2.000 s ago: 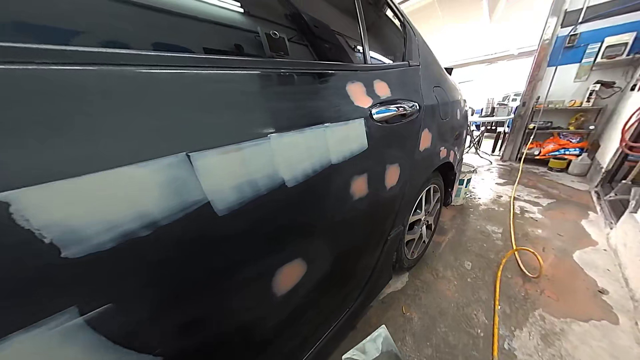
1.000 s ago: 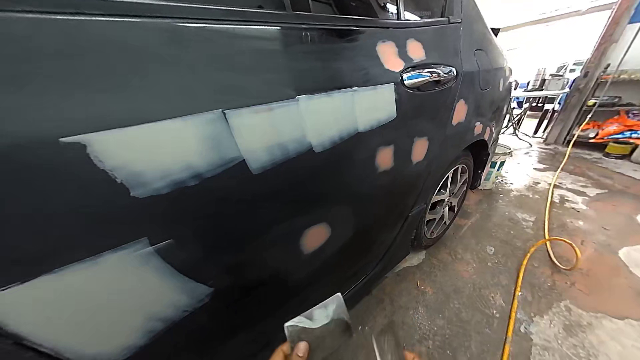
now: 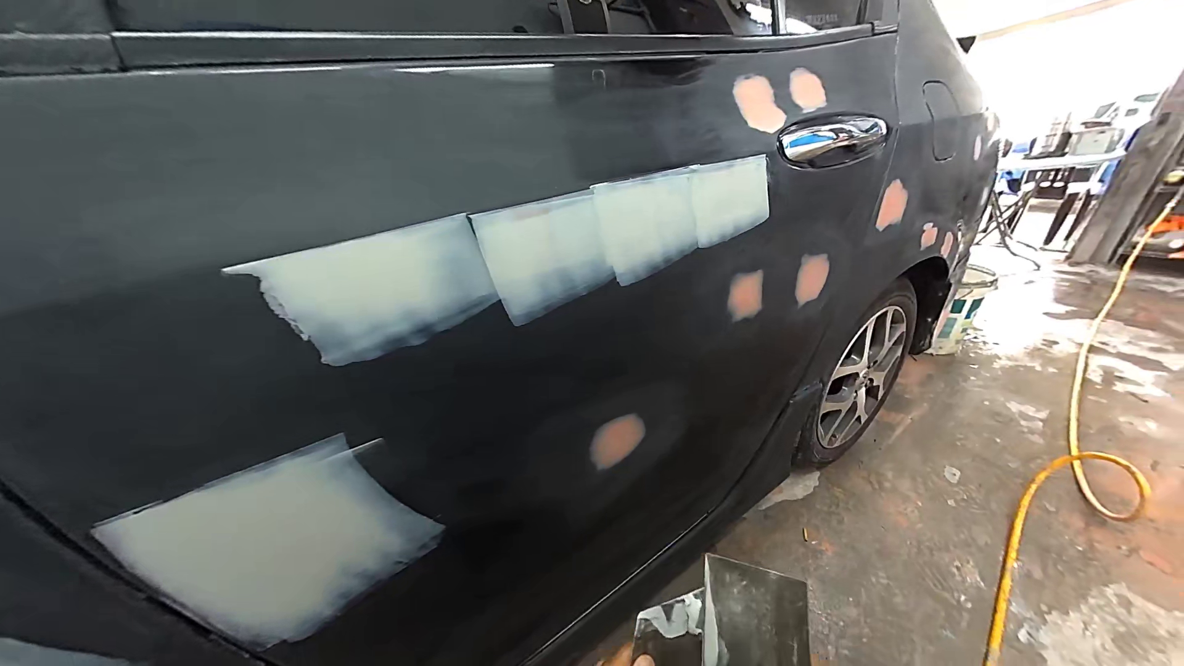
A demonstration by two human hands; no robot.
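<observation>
Pale body filler (image 3: 388, 291) lies in overlapping strips across a dark car's rear door, below the chrome door handle (image 3: 832, 139). A wider filler patch (image 3: 268, 546) covers the door's lower left. Several sanded orange spots dot the panel, one (image 3: 617, 441) low on the door. At the bottom edge, a smaller filler spreader plate (image 3: 671, 629) bearing pale filler touches or overlaps a larger dark plate (image 3: 760, 610). A fingertip of my left hand (image 3: 643, 660) shows at the smaller plate; the rest of that hand is hidden. My right hand is out of frame.
The rear wheel (image 3: 862, 379) stands at the right, with a white bucket (image 3: 967, 310) behind it. A yellow hose (image 3: 1078, 416) loops over the wet, stained concrete floor. Farther back are a table (image 3: 1064, 161) and a post (image 3: 1128, 185).
The two plates, apart a second ago, now meet or overlap at the bottom edge. The fingers seen at the right then are out of sight. The view has shifted toward the lower door.
</observation>
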